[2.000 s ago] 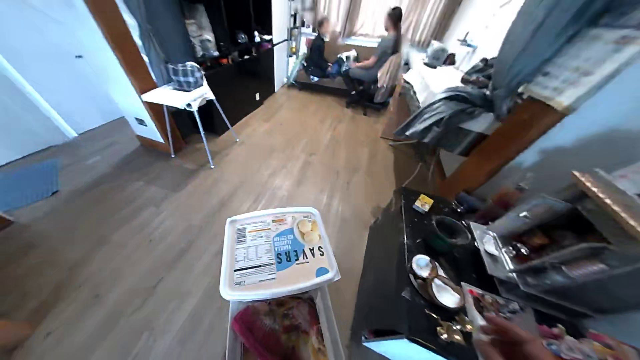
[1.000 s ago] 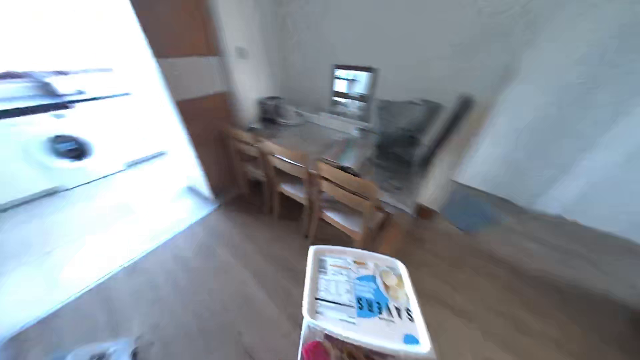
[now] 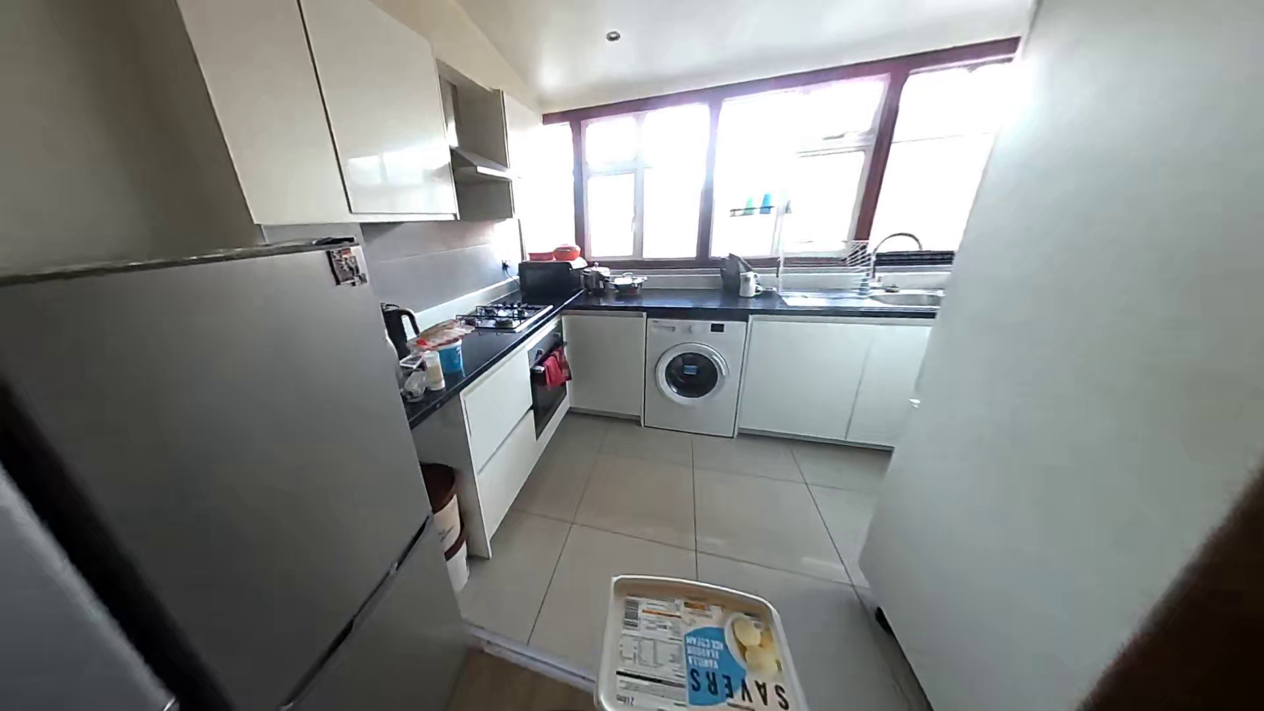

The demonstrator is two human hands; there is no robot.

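Observation:
A lidded plastic ice cream tub point(image 3: 696, 647) with a printed label shows at the bottom centre, in front of my body and above the floor. Neither my left hand nor my right hand can be seen, so what supports the tub is hidden below the frame.
A grey fridge point(image 3: 217, 444) stands close on the left, a pale wall point(image 3: 1066, 375) on the right. Tiled floor point(image 3: 632, 484) lies between, beyond a threshold strip point(image 3: 533, 660). Farther off are a gas hob point(image 3: 506, 316), a washing machine point(image 3: 691, 377) and a sink point(image 3: 908, 298).
The view has swung from the living room past a dining table to the kitchen. The tub remains low in front of me; the hand at the lower right two seconds ago is out of view.

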